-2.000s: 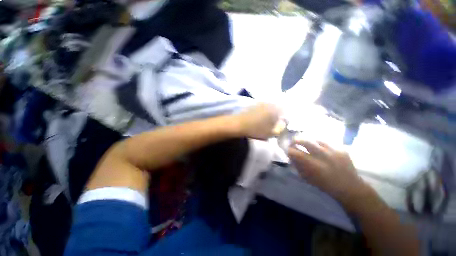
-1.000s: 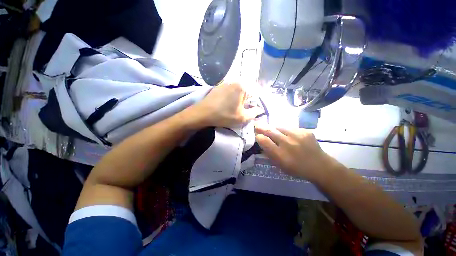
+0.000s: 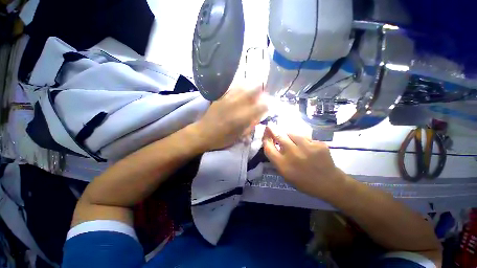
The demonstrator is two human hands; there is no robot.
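A light grey garment panel with black strips (image 3: 136, 115) lies bunched left of the needle, and a flap of it hangs over the table's front edge. My left hand (image 3: 230, 118) lies on the cloth with its fingertips at the bright glare by the needle. My right hand (image 3: 301, 159) is just right of it, its thumb and fingers pinching the cloth edge at the same spot. The white sewing machine head (image 3: 314, 42) stands above my hands. The presser foot and needle are lost in glare.
A grey oval attachment (image 3: 218, 49) hangs left of the needle. Orange-handled scissors (image 3: 422, 154) lie right on the white table. Black fabric (image 3: 89, 26) lies at the back left. A ruler strip (image 3: 282, 184) runs along the front edge. A purple fluffy thing (image 3: 439, 31) is at upper right.
The view has swung from a blurred, tilted angle to a closer one over the machine. In the last second my left hand has flattened towards the needle; my right fingers stay at the cloth edge.
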